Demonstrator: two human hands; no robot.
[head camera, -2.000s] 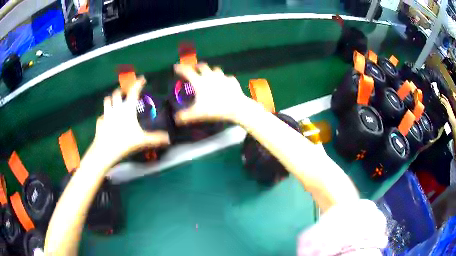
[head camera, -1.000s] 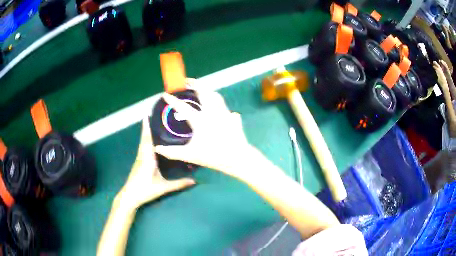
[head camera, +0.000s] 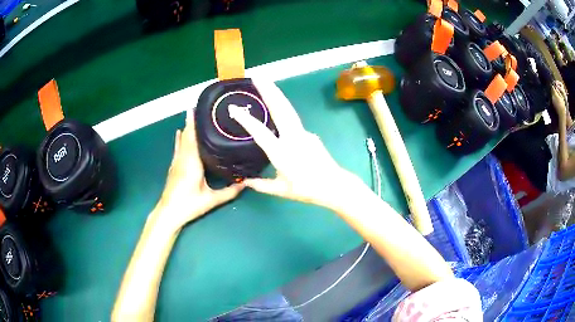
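Note:
A black speaker stands upright on the green work surface in front of me, its orange strap up at the back. A thin pale pinkish ring shows around the logo on its top. My left hand holds the speaker's left side, its thumb at the lower front by the orange buttons. My right hand is on its right side, with the index fingertip on the top panel's logo and the thumb near the lower front edge.
An amber mallet and a white cable lie to the right. Speakers cluster at the right and left. Blue crates stand at the lower right. A green conveyor with a white rail runs behind. Another person's arm shows at far right.
My hands left two lit speakers on the conveyor and took hold of this one. Since one second ago its ring has turned from multicoloured to pale, and the view has shifted.

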